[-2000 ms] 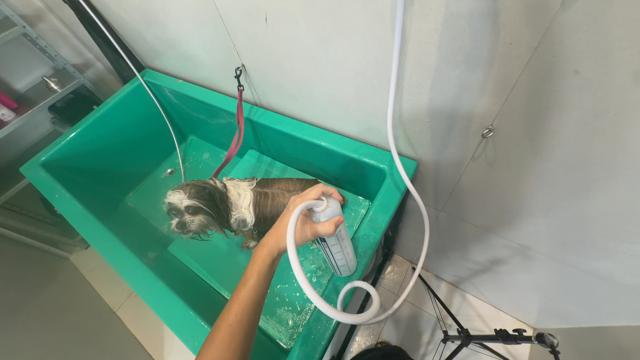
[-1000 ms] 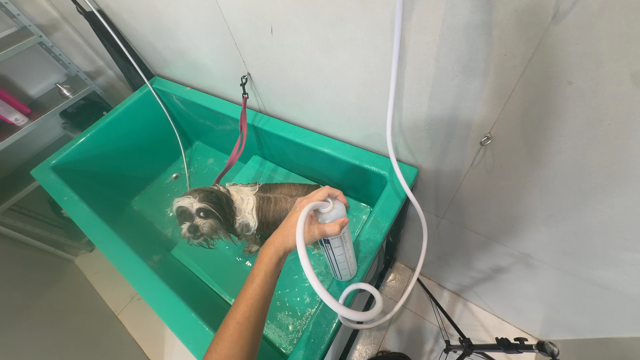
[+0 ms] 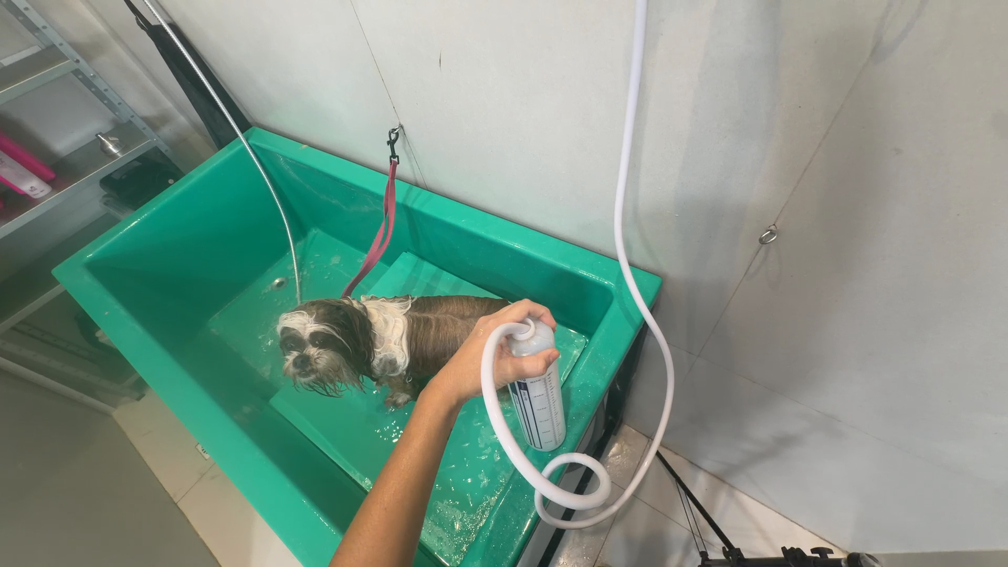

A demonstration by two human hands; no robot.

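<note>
My left hand (image 3: 504,350) is closed around the top of a translucent bottle (image 3: 539,409) with printed measuring marks, held beside the dog's rear end. A white hose (image 3: 665,346) runs from the bottle's top, loops below it and rises along the wall. A wet brown and white dog (image 3: 441,327), its head toward the left, stands in a green tub (image 3: 465,224). White lather or wet fur shows around its neck. A pink leash (image 3: 384,232) runs from behind its neck to a black clip (image 3: 393,144) at the wall. My right hand is out of view.
A thin metal hose (image 3: 272,189) hangs into the tub's left part. Metal shelves (image 3: 87,169) with pink and white bottles stand at the left. A metal ring (image 3: 768,235) is on the wall; black stand parts (image 3: 764,559) lie at the bottom right.
The dog's head has turned a little toward the camera. My left hand stays on the bottle near its rear end.
</note>
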